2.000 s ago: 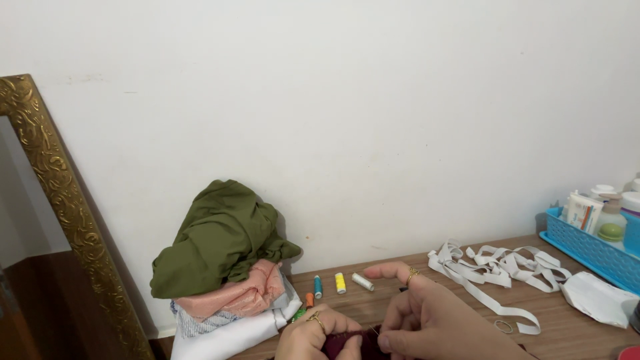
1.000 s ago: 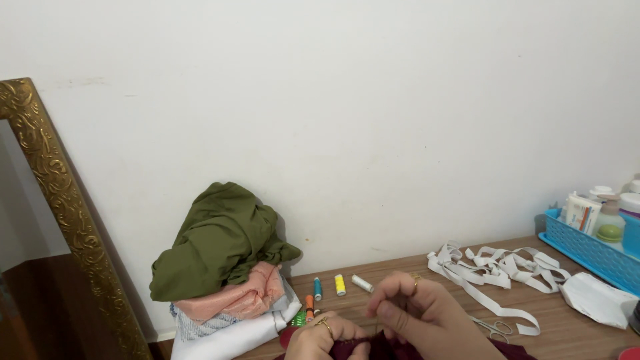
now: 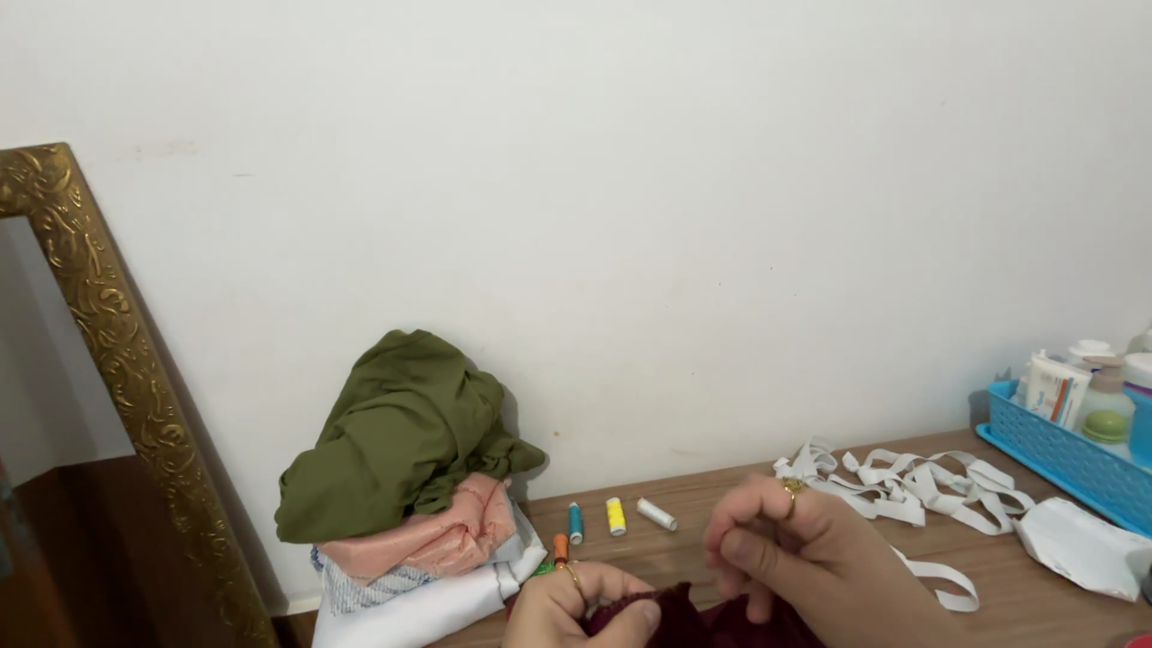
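At the bottom edge, my left hand (image 3: 576, 607), with a ring on one finger, pinches the edge of a dark maroon cloth (image 3: 675, 621) between thumb and fingers. To its right, my right hand (image 3: 792, 558) is raised over the cloth, thumb and index finger pinched together; whatever is between those fingertips is too small to make out. Behind my hands lie a teal thread spool (image 3: 576, 523), a yellow one (image 3: 616, 517), a white one (image 3: 657, 514) and an orange one (image 3: 561, 548). The lower part of the cloth runs out of view.
Folded fabrics with an olive green cloth (image 3: 396, 432) on top stand at left, beside a gold-framed mirror (image 3: 108, 315). White elastic strips (image 3: 927, 486) lie at right on the wooden table (image 3: 711, 477), near a white packet (image 3: 1084, 544) and a blue basket (image 3: 1053, 454) of bottles and tubes.
My right hand was lower, close beside my left at the cloth, two seconds ago; it has risen away from it. My left hand has stayed on the cloth.
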